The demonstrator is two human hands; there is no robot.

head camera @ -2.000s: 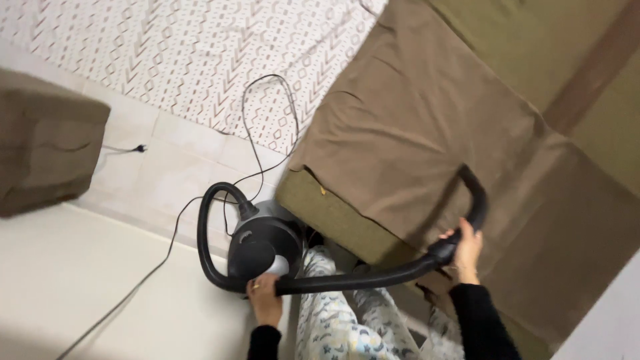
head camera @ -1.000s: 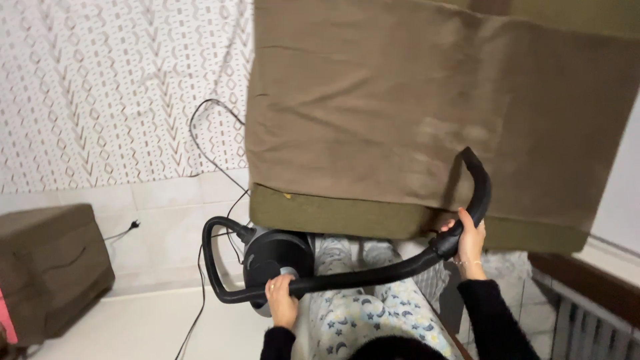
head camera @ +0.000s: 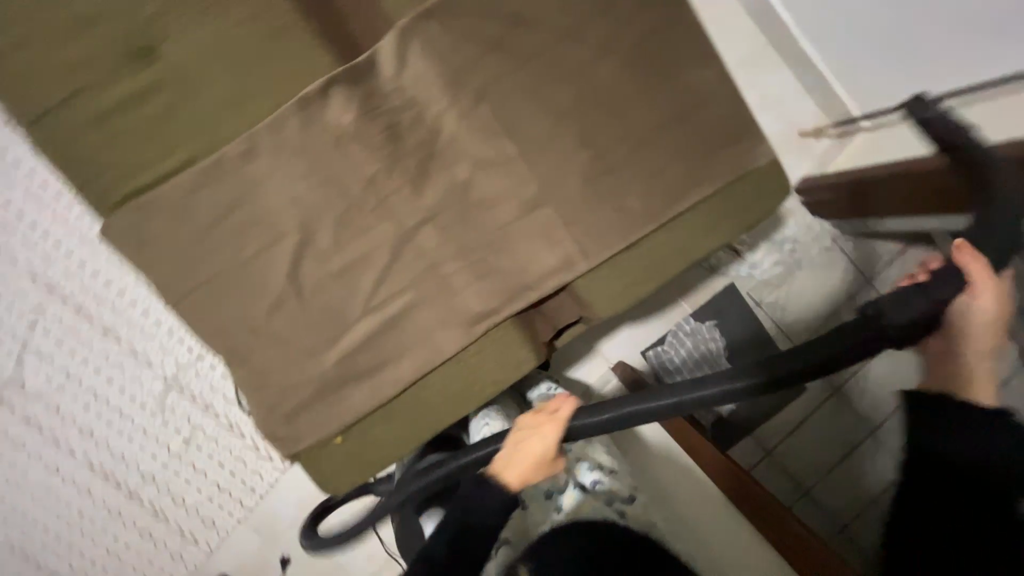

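My left hand (head camera: pixel 538 442) is closed around the black vacuum cleaner hose (head camera: pixel 688 398) at the lower middle of the view. Farther along, at the right edge, my right hand (head camera: pixel 972 320) grips the hose's handle end, and the dark curved tube (head camera: pixel 952 132) rises beyond it, blurred. The vacuum cleaner body (head camera: pixel 412 512) is mostly hidden behind the hose and my left sleeve. A brown cloth cover (head camera: pixel 480 184) lies wrinkled over an olive-green cushioned seat (head camera: pixel 672 240), to the left of the tube and not touched by either hand.
A patterned white rug (head camera: pixel 104 384) lies at the left. Right of the seat are a brown wooden piece (head camera: pixel 888 188) and a white wall (head camera: pixel 936 40). Below, a dark panel (head camera: pixel 744 320) with a pale patch lies over grey floor tiles (head camera: pixel 840 448), beside a brown wooden edge (head camera: pixel 736 488).
My right hand has carried the tube end off the brown cloth, to the right past the seat. My left hand still holds the hose. The view has swung and tilted strongly.
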